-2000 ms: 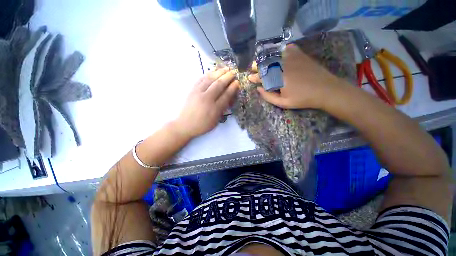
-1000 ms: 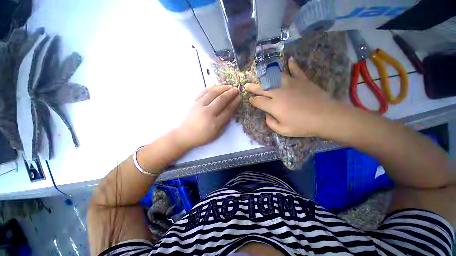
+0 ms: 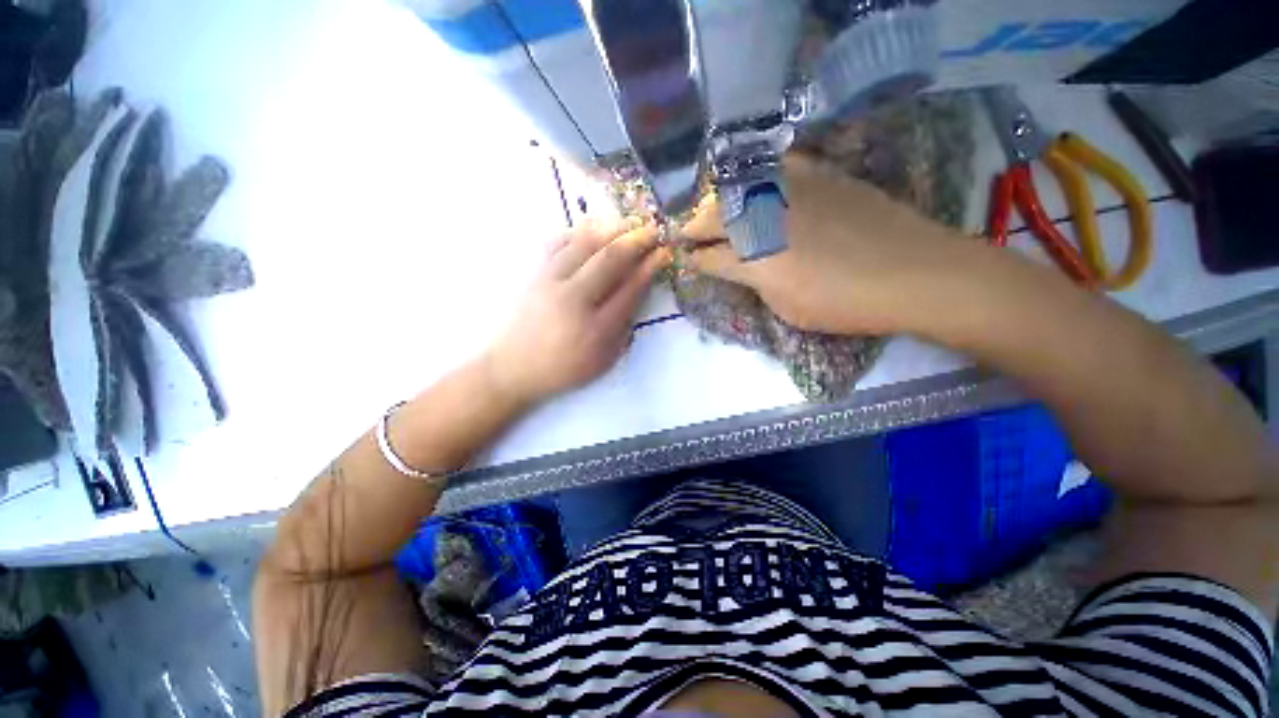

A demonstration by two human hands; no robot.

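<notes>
A grey-brown, flecked, fuzzy fabric piece [image 3: 765, 337] lies under the sewing machine head [image 3: 652, 70] and runs back behind it on the right. My left hand [image 3: 582, 302] presses on the fabric's left edge with its fingertips close to the needle area. My right hand [image 3: 828, 253] lies over the fabric, its fingertips holding the edge just right of my left fingertips. A grey-blue block [image 3: 759, 220] stands over my right hand's fingers. The needle tip and presser foot are hidden by the fingers and machine parts.
Fanned grey cut pieces with white layers [image 3: 204, 267] lie at the left. Scissors with red and yellow-orange handles [image 3: 1101, 211], a thin dark tool [image 3: 1153, 140] and a dark flat object [image 3: 1241, 211] lie right. A blue bin [image 3: 968, 491] stands below the table edge [image 3: 701, 445].
The fabric has moved away from me under the machine; its near tip, earlier hanging over the table edge, now lies on the table. Both hands stay near the needle, with the right forearm shifted slightly.
</notes>
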